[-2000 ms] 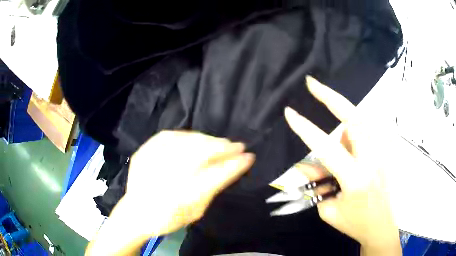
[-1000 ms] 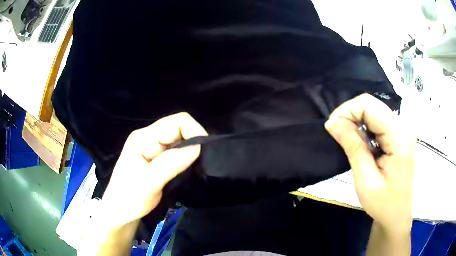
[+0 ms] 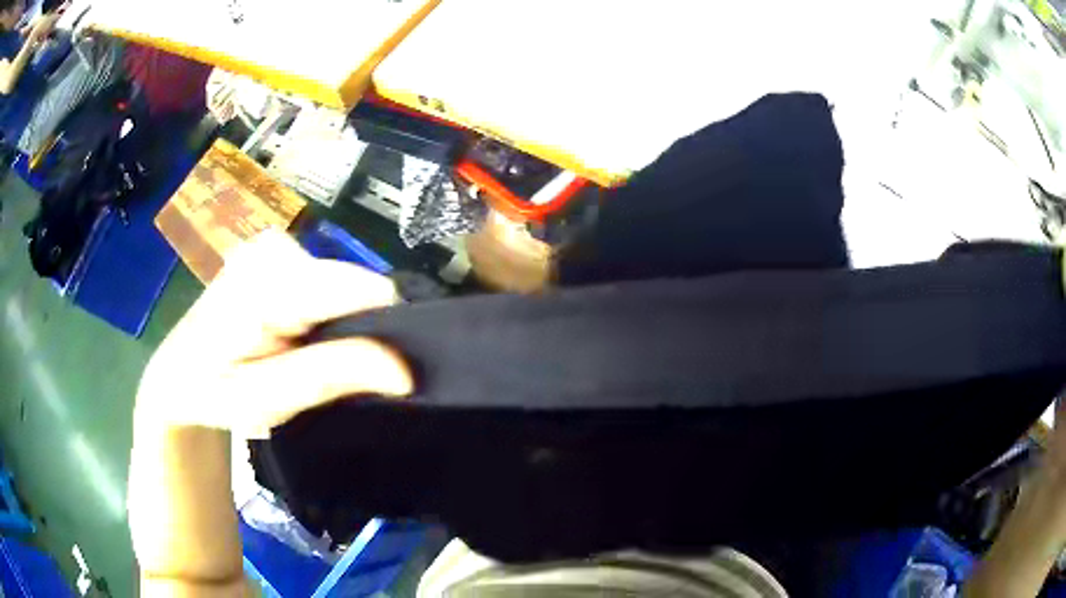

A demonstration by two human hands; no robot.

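The black garment (image 3: 655, 467) is held up in front of me, its waistband (image 3: 701, 339) stretched sideways across the view as a wide, smooth band. My left hand (image 3: 292, 339) grips the left end of the band between thumb and fingers. The band runs out past the right edge of the picture. Only my right forearm shows at the lower right; the hand itself is cut off by the edge. Another part of the black cloth lies over the table behind the band. No snips are visible.
The white table (image 3: 538, 70) has a yellow-edged front. Beyond it stand a wooden board (image 3: 228, 204), a red-rimmed container (image 3: 526, 204) and blue bins (image 3: 129, 275). Machine parts show at the upper right. A person's arm shows at the far upper left. The floor is green.
The waistband has been raised and pulled out wide. My right hand has moved right, out of the picture. My left hand still grips the cloth. The view has shifted, showing more beyond the table.
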